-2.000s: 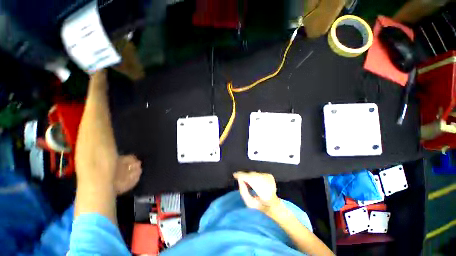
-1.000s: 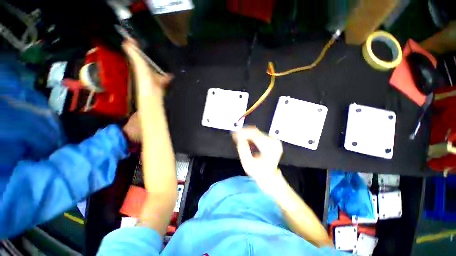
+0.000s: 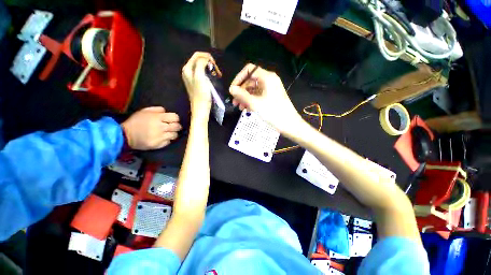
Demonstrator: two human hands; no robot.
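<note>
My left hand (image 3: 198, 80) is raised over the bench's left-centre, holding a thin, dark object with a white edge (image 3: 216, 102), seen nearly edge-on; I cannot tell what it is. My right hand (image 3: 261, 95) is beside it with bent fingers near the dark part; whether it grips anything is unclear. Below lies a white box (image 3: 253, 134), underside up, with a yellow-orange cable (image 3: 321, 119) running to its lower right corner. A second white box (image 3: 316, 173) is partly covered by my right forearm. A third box (image 3: 381, 172) is mostly hidden behind that arm.
Another person's hand (image 3: 152, 128) rests on the bench at left. A red tape dispenser (image 3: 125, 62) stands beyond it, another (image 3: 439, 188) at right. A masking tape roll (image 3: 394, 119) and mouse (image 3: 421, 144) lie right. A printed label (image 3: 270, 12) hangs at the top.
My left hand, with the thin object, and my right hand have come together above the first box. The view has shifted left. The other person's hand now lies on the bench.
</note>
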